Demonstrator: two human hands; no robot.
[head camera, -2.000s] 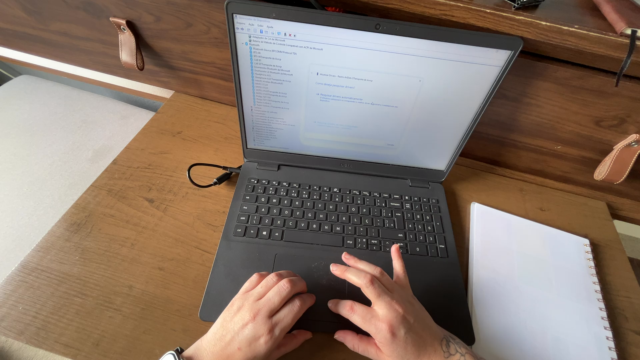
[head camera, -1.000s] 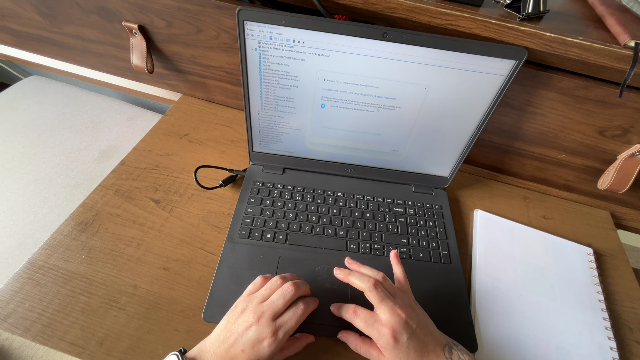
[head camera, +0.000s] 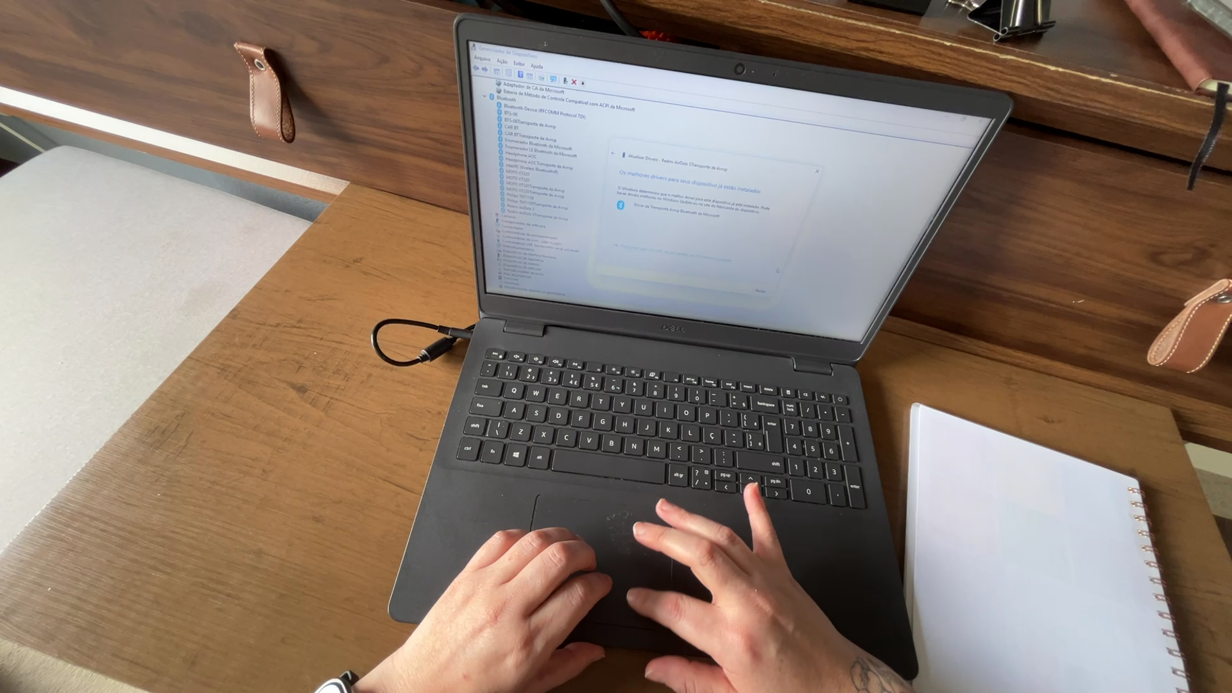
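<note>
A black Dell laptop stands unfolded on a wooden desk, its screen lit with a device list and a dialog window. My left hand rests at the left part of the touchpad, fingers curled and close together, holding nothing. My right hand is over the touchpad's right part with fingers spread and little finger raised near the arrow keys; it holds nothing. A blank spiral notebook lies right of the laptop. A black cable is plugged into the laptop's left side.
Brown leather pulls hang on the wooden panel behind. A black binder clip sits on the shelf at the upper right, near a brown leather-like item. A light grey padded surface lies left of the desk.
On the screen, the dialog shows more text and a blue icon that the frame from two seconds ago does not show. Both hands have stayed at the touchpad.
</note>
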